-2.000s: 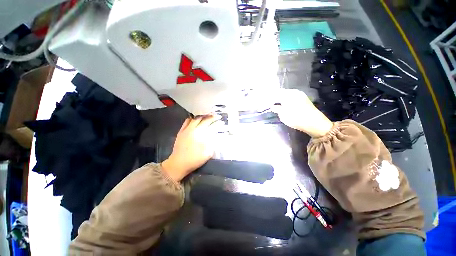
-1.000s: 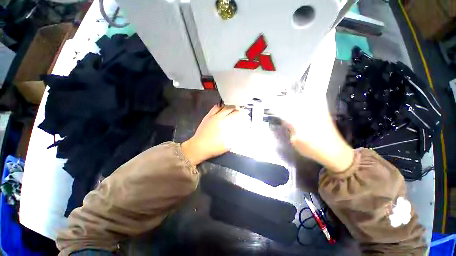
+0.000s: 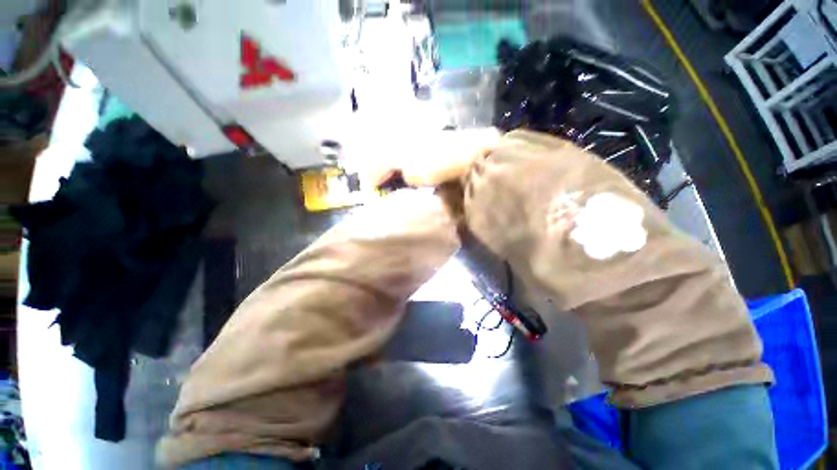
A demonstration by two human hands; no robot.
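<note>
The white-grey sewing machine head [image 3: 266, 110] with the red logo stands upper left of centre. A yellow plate [image 3: 321, 189] shows below it. My right hand [image 3: 427, 170] reaches left beside the needle area, washed out by glare; a small dark thing is at its fingertips, and its grip is unclear. My left forearm reaches up to my right cuff; my left hand is almost wholly hidden there. Matte black cut strips [image 3: 431, 332] lie below the forearms, partly covered by the left sleeve. Red and silver snips [image 3: 521, 317] with dark loops lie right of them.
A heap of black cut pieces [image 3: 115, 239] lies left. A black pile with pale lines and shiny specks [image 3: 587, 96] lies upper right, partly behind my right sleeve. A blue bin [image 3: 794, 376] stands lower right, and a white rack [image 3: 789, 92] upper right.
Both forearms now meet near the centre, and my left hand has passed from clear view. The yellow plate has come into sight. The view has shifted, with the machine head further left.
</note>
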